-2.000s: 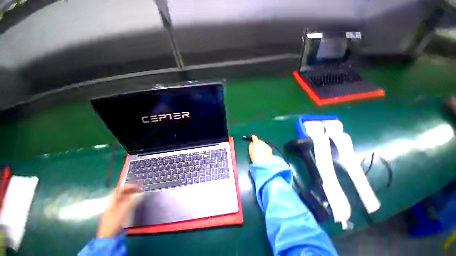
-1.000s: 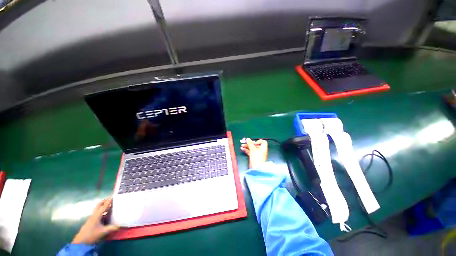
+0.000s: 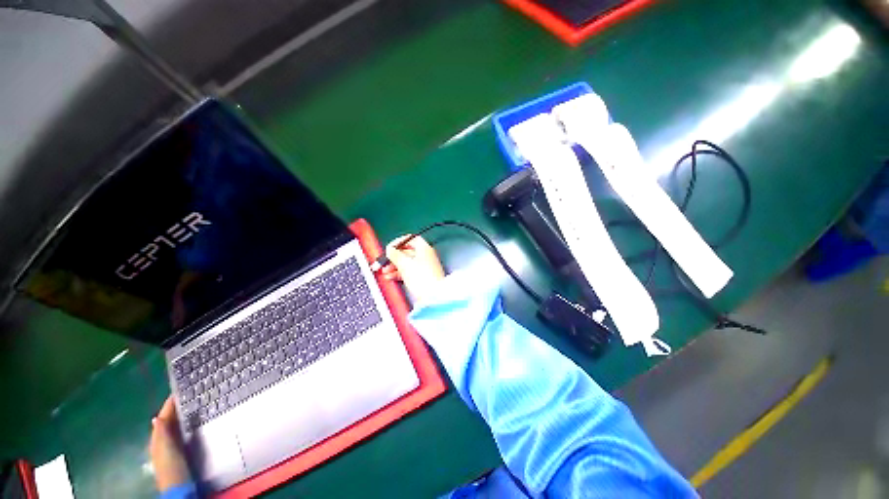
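An open silver-grey laptop [image 3: 302,409] with dark keys sits on a red carrier tray [image 3: 426,375]; its screen shows "CEPTER" on black. My right hand [image 3: 414,263] holds the plug end of a black cable [image 3: 478,234] against the laptop's right side, near the hinge; how far the plug is in cannot be told. The cable runs to a small black adapter [image 3: 575,325]. My left hand [image 3: 169,450] is at the laptop's left front edge, its fingers partly hidden; its grip is unclear.
A blue parts box [image 3: 507,141] holds long white label strips [image 3: 595,249] hanging over a black handheld scanner [image 3: 534,219]. A looped black cable [image 3: 749,195] lies to the right. Part of another red tray [image 3: 575,34] shows at the top. White paper [image 3: 54,479] lies lower left.
The view has tilted and shifted right. My right hand has brought the cable plug from the bench to the laptop's right side. My left hand has moved from the touchpad area to the laptop's left edge.
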